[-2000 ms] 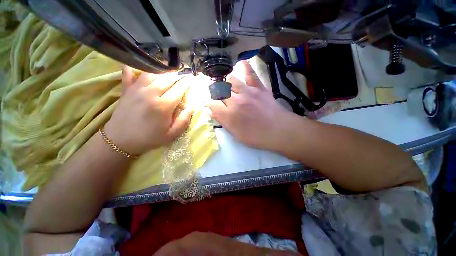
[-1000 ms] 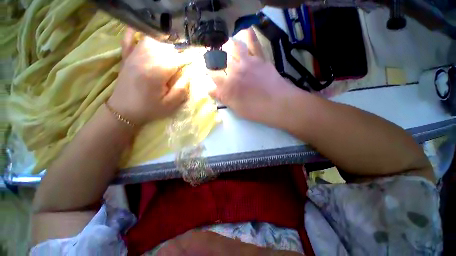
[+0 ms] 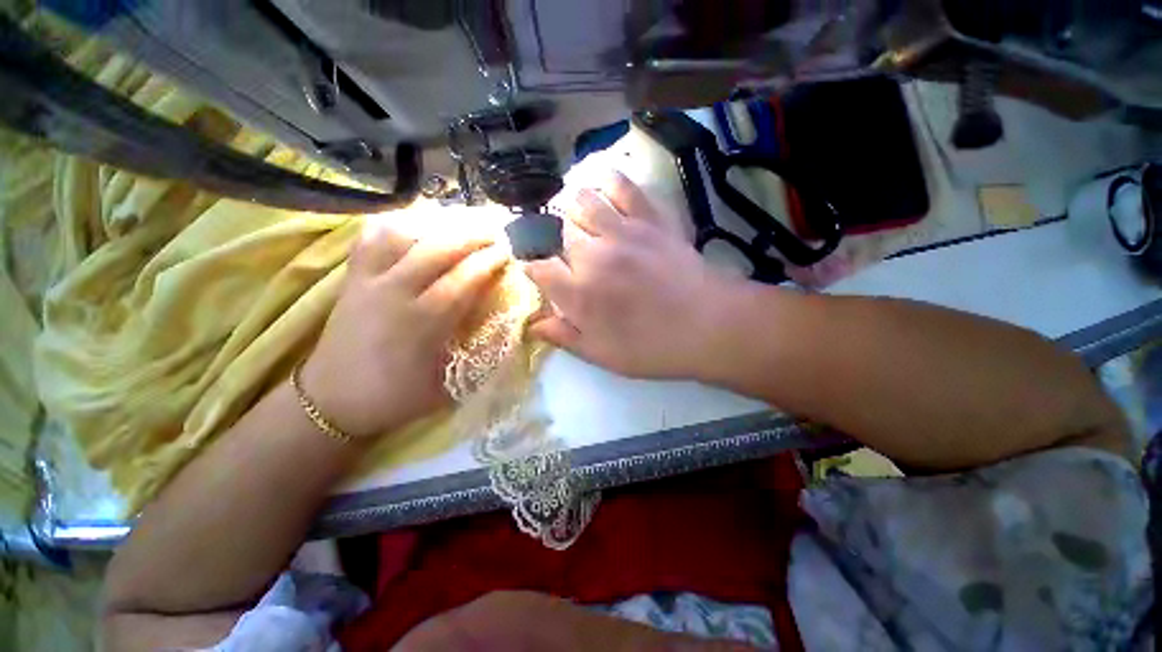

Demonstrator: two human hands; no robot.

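Yellow gathered fabric [image 3: 191, 318] lies heaped at the left and runs under my left hand to the lit needle area. Cream scalloped lace [image 3: 542, 478] runs from between my hands down over the table's front edge. My left hand [image 3: 395, 325] lies flat on the fabric and lace, its fingertips washed out by the lamp. My right hand [image 3: 631, 280] rests just right of the dark round knob [image 3: 534, 236], fingers bent at the edge of the lace and fabric. The presser foot and needle are hidden by glare and the knob.
The sewing machine head [image 3: 421, 64] spans the top. Black-handled scissors [image 3: 752, 217], a blue item [image 3: 743, 125] and a black rectangle with a red edge [image 3: 856, 159] lie at right. Beyond are a yellowish square [image 3: 1007, 204] and a round black-and-white item [image 3: 1129, 210]. A measuring strip [image 3: 688, 446] lines the front edge.
The lace end hangs farther right and lower over the edge, and less yellow fabric shows right of it. My left hand sits slightly farther right. The camera view has also shifted.
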